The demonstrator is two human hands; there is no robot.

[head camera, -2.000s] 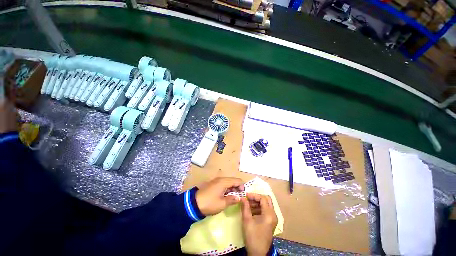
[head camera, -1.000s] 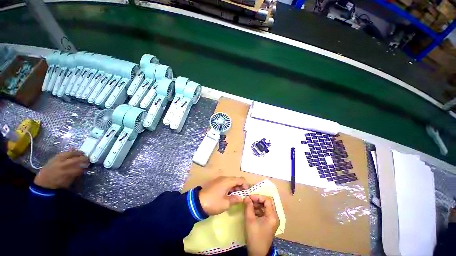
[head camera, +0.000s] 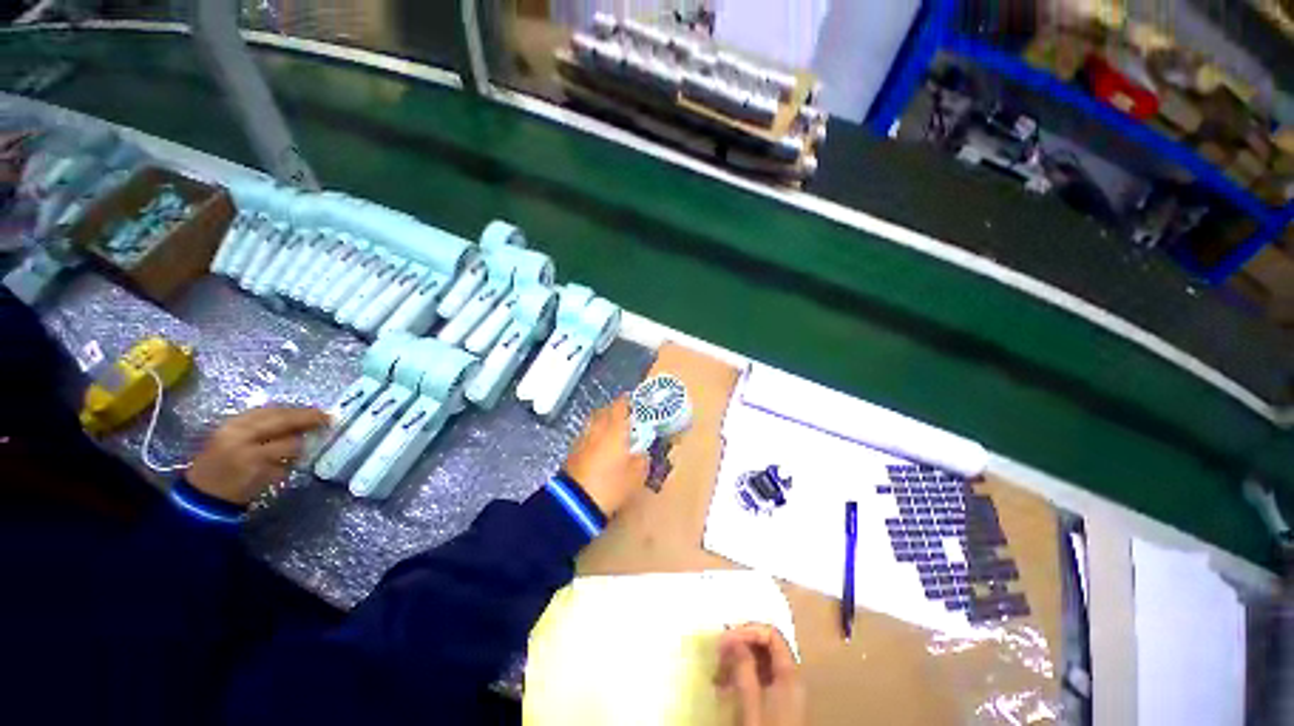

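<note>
My left hand (head camera: 610, 458) is closed around the handle of a pale mint handheld fan, whose round grille (head camera: 661, 407) faces up at the cardboard's left edge. The hand hides most of the handle. My right hand (head camera: 766, 678) is over a pale yellow sheet (head camera: 625, 652), cut off by the bottom edge. Its thumb and fingertips are close together and blurred; whether they hold something small cannot be seen.
Dark pieces (head camera: 768, 488) and rows of dark labels (head camera: 937, 539) lie on white paper (head camera: 816, 546), with a blue pen (head camera: 850, 567). Waiting fans (head camera: 334, 263), a neighbour's hand (head camera: 258, 454), a yellow tool (head camera: 138, 386) and a parts box (head camera: 153, 234) are left. A green conveyor (head camera: 681, 248) runs behind.
My left hand has left the yellow sheet and taken hold of the fan on the cardboard. My right hand stays over the sheet. The view has shifted, so the bench appears lower.
</note>
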